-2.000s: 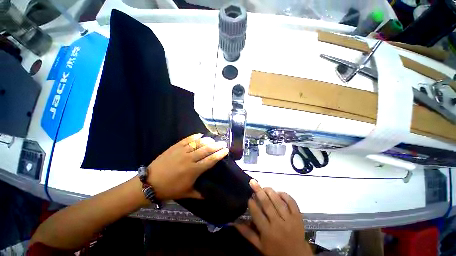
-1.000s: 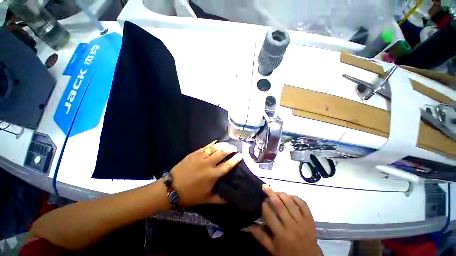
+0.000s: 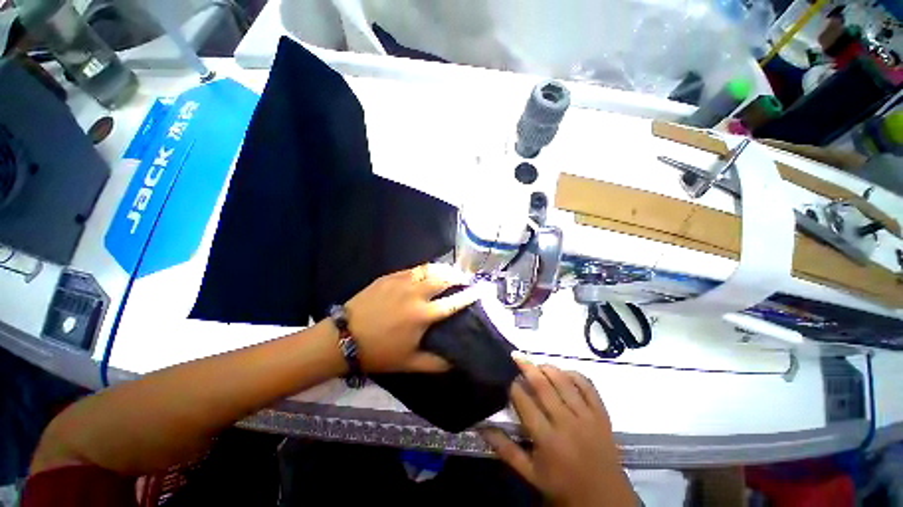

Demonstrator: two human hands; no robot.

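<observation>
A black fabric piece [image 3: 317, 198] lies on the white table and runs from the blue card down to the front edge. Its upper right part reaches the needle area of the sewing machine head [image 3: 653, 265]. My left hand [image 3: 401, 317] lies flat on the fabric, fingertips beside the bright needle area. My right hand [image 3: 564, 426] holds the fabric's lower right edge between thumb and fingers near the table's front. The presser foot is hidden by glare and the machine's metal parts. Black-handled scissors [image 3: 616, 329] lie just right of the needle area, blades hidden under the head.
A blue JACK card [image 3: 178, 178] lies on the left. A grey ribbed cylinder [image 3: 543, 119] and cardboard strips [image 3: 649, 218] are on the machine top. A measuring strip [image 3: 347, 428] runs along the front edge. Thread cones [image 3: 733, 94] stand at the back right.
The view has shifted, moving the machine and table in the picture. The fabric's upper part now sits nearer the needle area. Both hands stay on the fabric, with little change in grip.
</observation>
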